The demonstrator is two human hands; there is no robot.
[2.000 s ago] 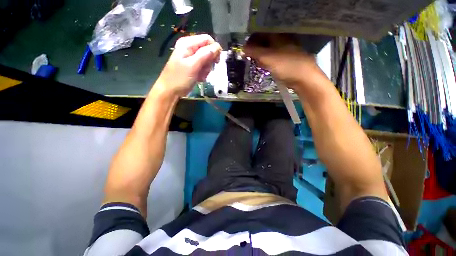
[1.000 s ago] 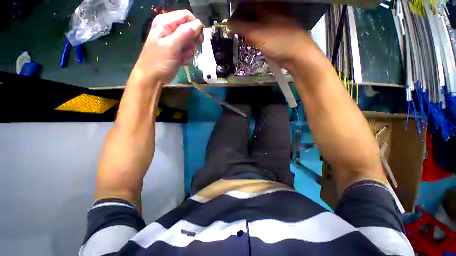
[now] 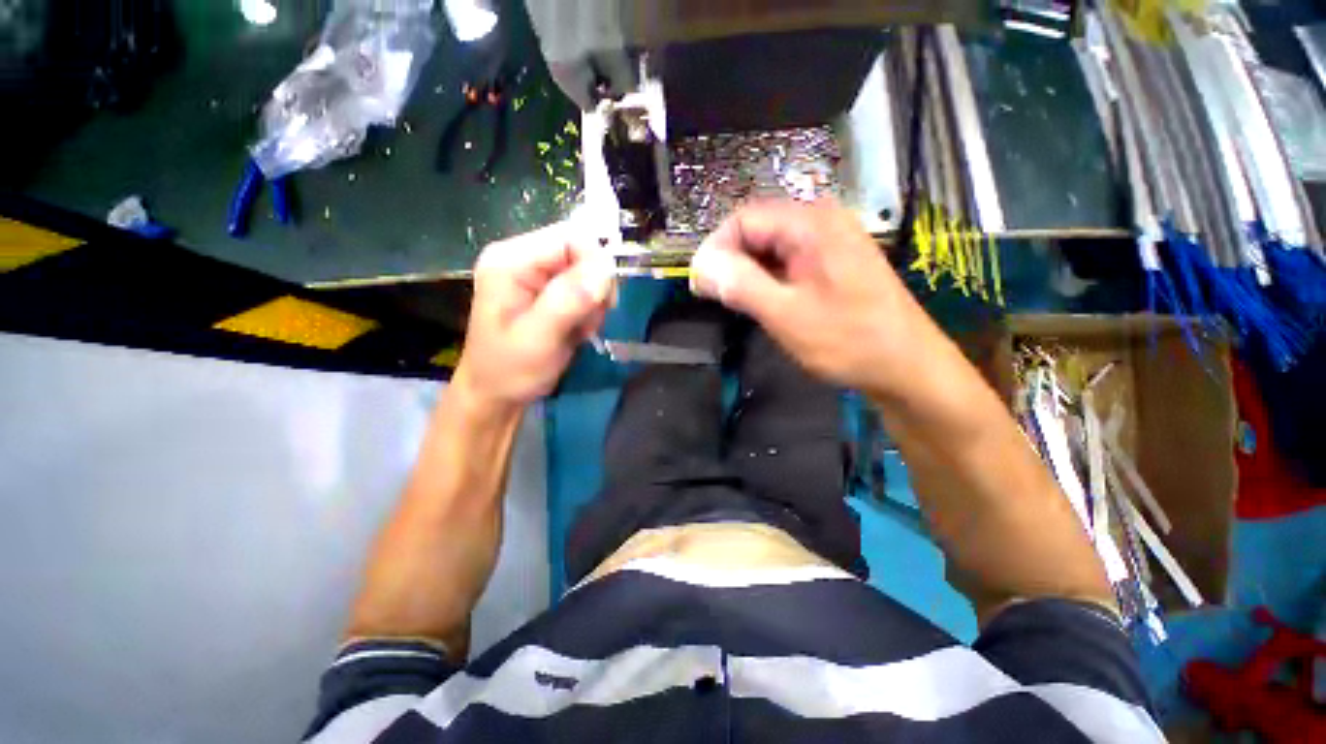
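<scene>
My left hand (image 3: 541,302) and my right hand (image 3: 797,285) are at the bench's front edge, with fingers pinched. A thin yellow lead wire (image 3: 663,272) spans the gap between their fingertips. A flat strip part (image 3: 662,352) hangs below my left hand, over the lap. The crimping machine's black-and-metal head (image 3: 633,160) stands just beyond the hands. Tiny shiny crimp terminals (image 3: 749,172) lie heaped in the tray right of the head. Whether a crimp sits on the wire is too small to tell.
Strips with yellow leads (image 3: 953,160) and strips with blue leads (image 3: 1207,146) lie at the right. A cardboard box (image 3: 1192,436) below holds white strips. Black-jawed pliers (image 3: 477,128), a blue-handled tool (image 3: 262,198) and a clear plastic bag (image 3: 342,95) lie at the left. Wire offcuts lie near the machine.
Both hands have moved back from the crimping head towards the body, uncovering the head and terminals. The strip that hung below my right hand no longer shows there.
</scene>
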